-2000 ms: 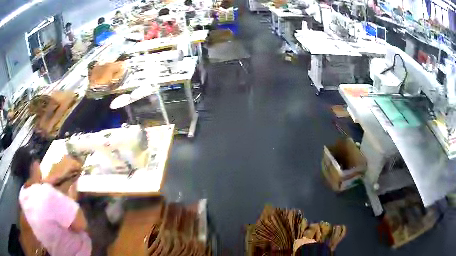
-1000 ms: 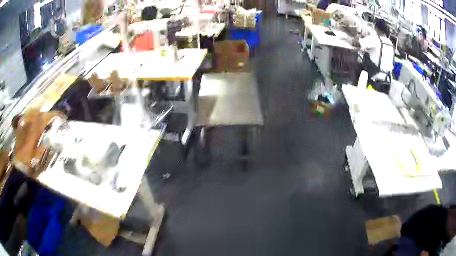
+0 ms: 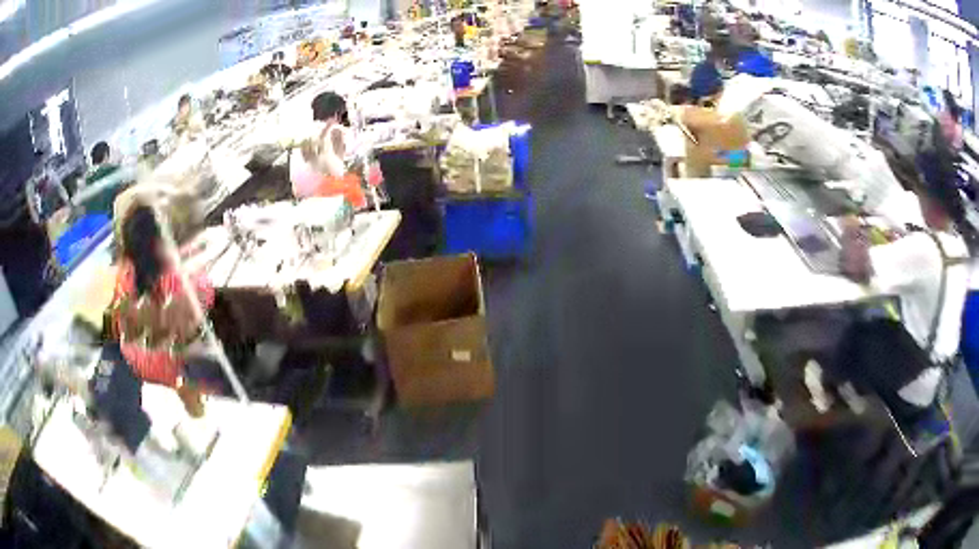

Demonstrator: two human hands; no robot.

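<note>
Neither of my hands shows. At the bottom edge, right of centre, the top of a bundle of brown pieces (image 3: 641, 535) is cut off by the frame; what holds or bears it is hidden. Nearest in front of me at lower left is a pale flat table top (image 3: 424, 499). An open brown cardboard box (image 3: 440, 359) stands on the floor beyond it, left of the aisle.
The dark aisle (image 3: 585, 354) runs ahead. At right, a person in white (image 3: 912, 279) sits at a white machine table (image 3: 730, 241), a bin with plastic bags (image 3: 741, 456) before it. Blue crates (image 3: 488, 225) stand left. A person in red (image 3: 156, 311) is at left.
The view has moved forward along the aisle. The pale table and cardboard box are nearer and lower. The seated person at right has come into view. The brown bundle shows again at the bottom edge.
</note>
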